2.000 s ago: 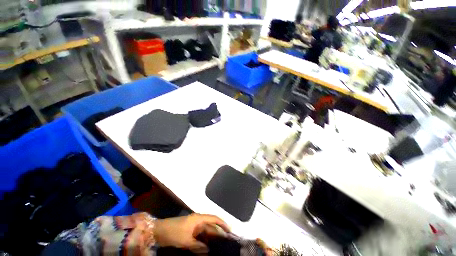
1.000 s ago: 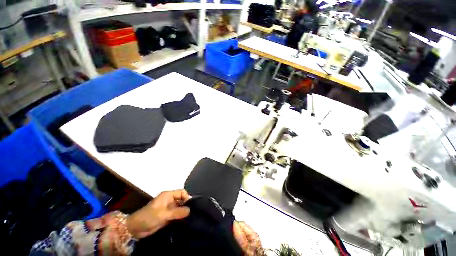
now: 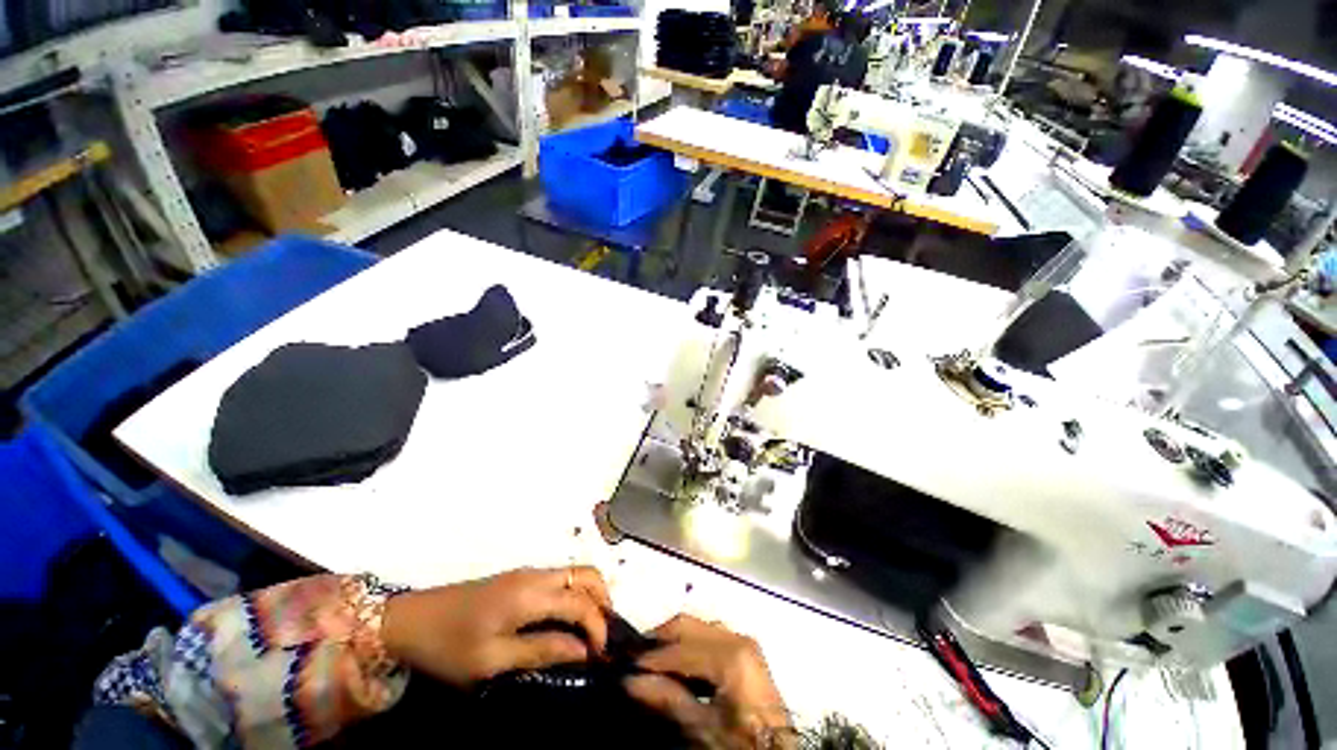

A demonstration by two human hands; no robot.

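Note:
My left hand [image 3: 506,627] and my right hand [image 3: 714,677] are close together at the bottom centre, both with fingers on a black workpiece [image 3: 550,706] at the table's front edge. Much of the workpiece is hidden by the hands and the lower frame edge. A stack of charcoal cut panels [image 3: 315,415] lies on the white table [image 3: 543,454] at the left. A small domed sewn piece [image 3: 477,334] with a pale edge mark touches its right side. The white sewing machine [image 3: 909,425] stands at the right; its presser foot [image 3: 719,476] shows above the metal bed [image 3: 660,516].
Snips with red on the handles [image 3: 971,677] lie under the machine arm at right. Blue bins [image 3: 191,330] stand beyond the table's left edge. Another blue bin [image 3: 609,173], white shelving [image 3: 359,213] and a person [image 3: 821,66] are behind. Black thread cones [image 3: 1158,144] stand upper right.
The view has shifted, showing more of the machine. The loose panel beside the machine bed is no longer visible on the table. Both hands have come closer together on the black workpiece.

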